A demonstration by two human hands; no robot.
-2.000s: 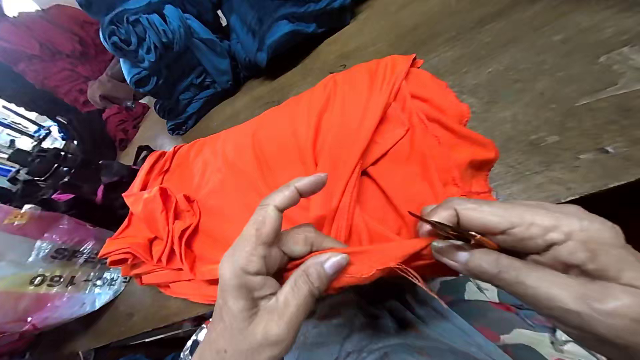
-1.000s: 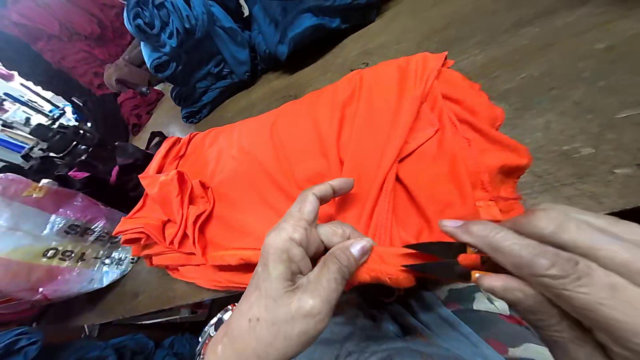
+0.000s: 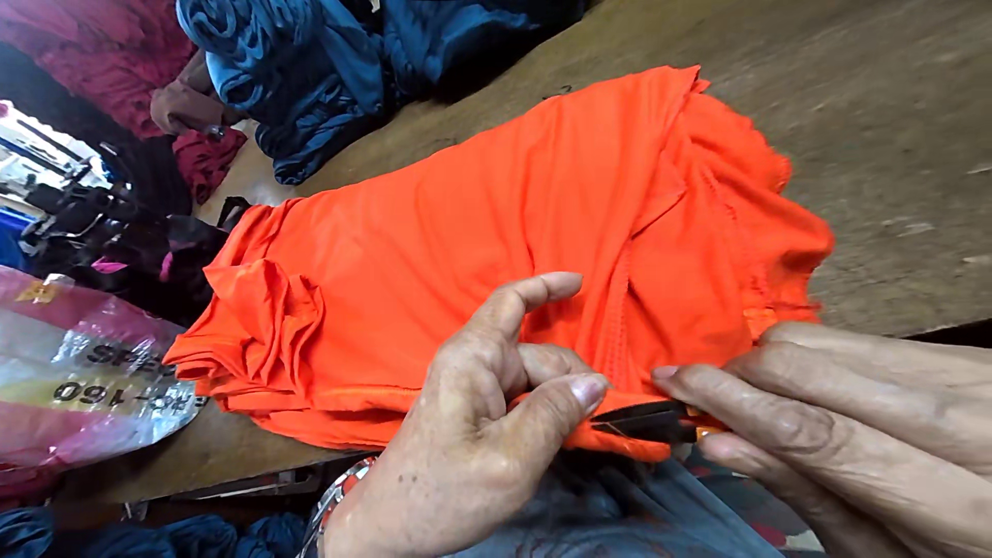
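A stack of bright orange fabric garments (image 3: pixel 465 225) lies across the wooden table. My left hand (image 3: pixel 480 418) pinches the near edge of the orange cloth between thumb and fingers, its index finger raised. Just to its right, my right hand (image 3: pixel 821 418) holds small dark-bladed thread snips (image 3: pixel 647 421) with orange on the handle. The blades point left, close to the cloth edge and my left thumb. Whether they touch the cloth is hard to tell.
Rolled blue garments (image 3: pixel 302 70) lie behind the orange stack, with dark red cloth (image 3: pixel 116 54) at the upper left. A printed plastic bag (image 3: pixel 85 372) sits at the left edge of the wooden table (image 3: pixel 891 155). Blue cloth (image 3: pixel 194 539) lies below the table edge.
Two seconds ago the snips pointed over the cloth edge with loose threads hanging below. One second ago their blades were spread apart; now they are closer together beside my left thumb.
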